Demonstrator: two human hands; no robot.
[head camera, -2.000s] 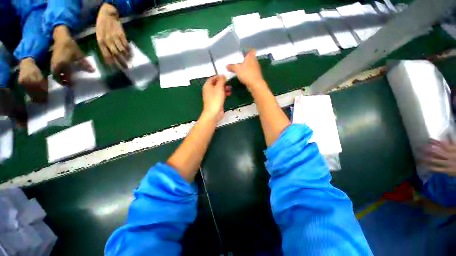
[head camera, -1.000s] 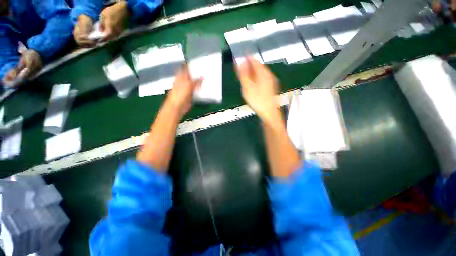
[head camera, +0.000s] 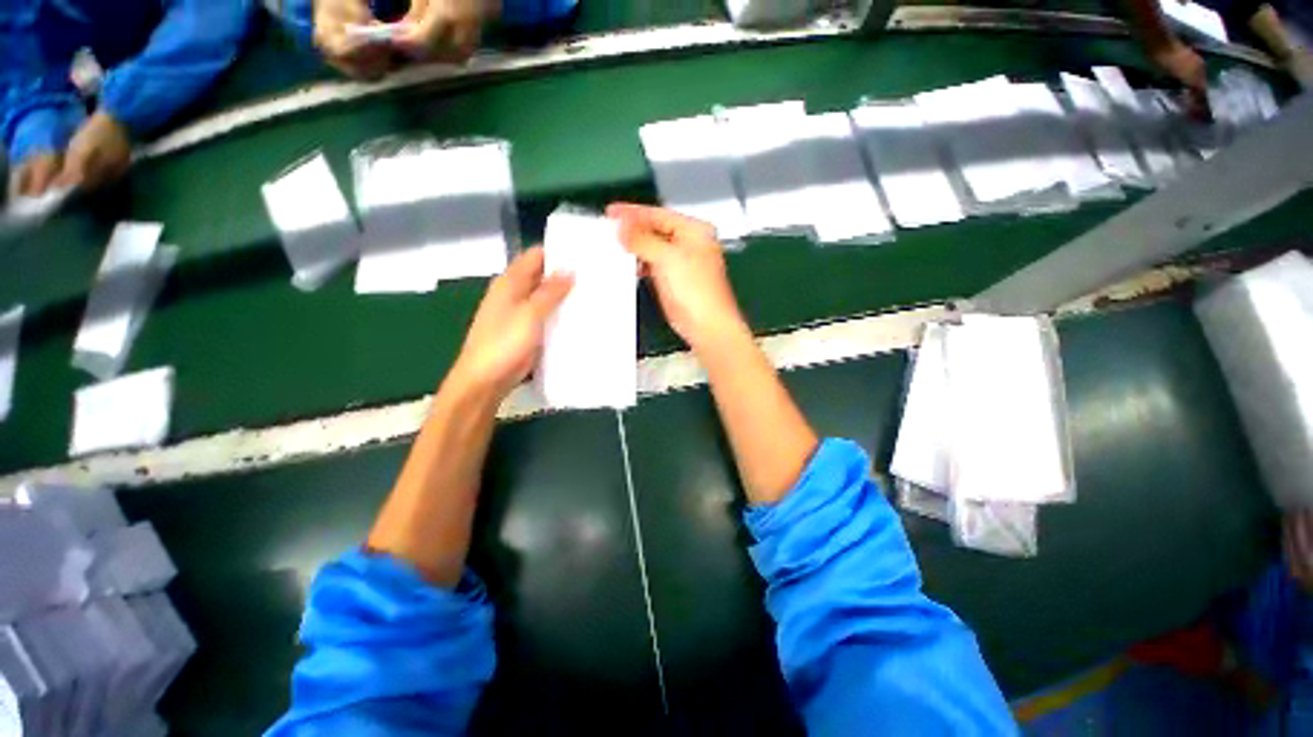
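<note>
A white folded leaflet (head camera: 590, 320) is held upright between my two hands, above the near edge of the green conveyor belt (head camera: 432, 346). My left hand (head camera: 511, 324) grips its left edge, with the thumb on its face. My right hand (head camera: 674, 267) touches its upper right edge with thumb and fingers. Whether a clear sleeve covers the leaflet cannot be told. Packed pieces (head camera: 799, 170) with clear rims lie in an overlapping row on the belt, and more lie to the left (head camera: 432, 216).
A pile of packed pieces (head camera: 1008, 410) lies on the ledge (head camera: 1138, 432) at right. A leaflet stack (head camera: 87, 590) stands at far left. A slanting post (head camera: 1138, 231) and a large bundle (head camera: 1274, 360) are at right. Other workers' hands (head camera: 403, 32) are across the belt.
My hands have come together on the white piece, lifting it from the belt towards me. My right hand has moved left onto it. The view has shifted, and pieces lie further left.
</note>
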